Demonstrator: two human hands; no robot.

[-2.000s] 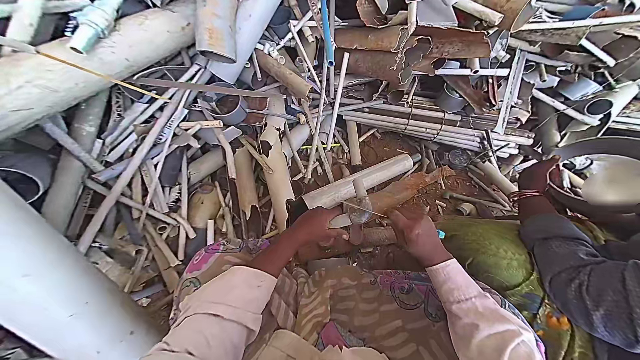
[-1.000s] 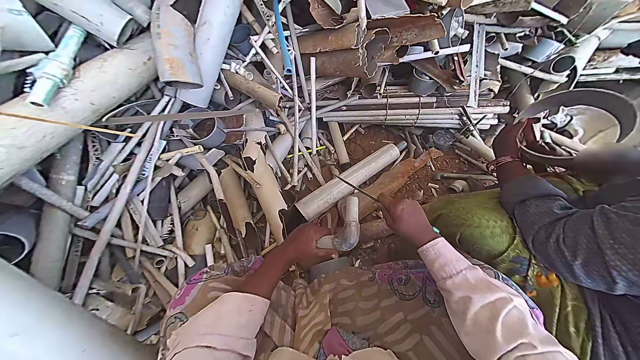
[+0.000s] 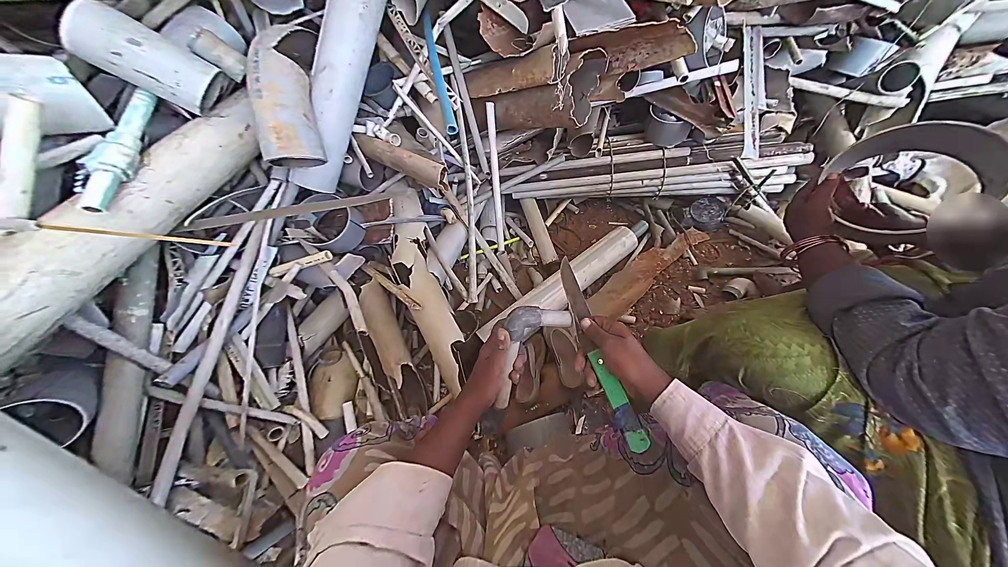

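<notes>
My left hand (image 3: pixel 496 366) is closed around a plastic pipe with a grey elbow fitting (image 3: pixel 523 321); a short white stub points right from the elbow. Just to the right, my right hand (image 3: pixel 618 354) grips a knife (image 3: pixel 573 291) with its blade pointing up, close to the end of the stub. Whether blade and stub touch, I cannot tell. The knife's green handle (image 3: pixel 610 386) shows below my fingers. Behind the elbow, a wide pale pipe (image 3: pixel 583 272) lies slanting on the ground beside a brown broken pipe piece (image 3: pixel 642 276).
Scrap plastic pipes are heaped ahead and left, with a thick pipe (image 3: pixel 181 173) and a long thin blade (image 3: pixel 291 211) among them. A bundle of thin pipes (image 3: pixel 654 177) lies beyond my hands. At right, another person's hand (image 3: pixel 811 209) touches a round basin (image 3: pixel 969 146) holding pipe pieces.
The knife blade lay slanted across above the elbow one second ago; now it points upward at the stub's right. The elbow's stub has turned from upward to rightward.
</notes>
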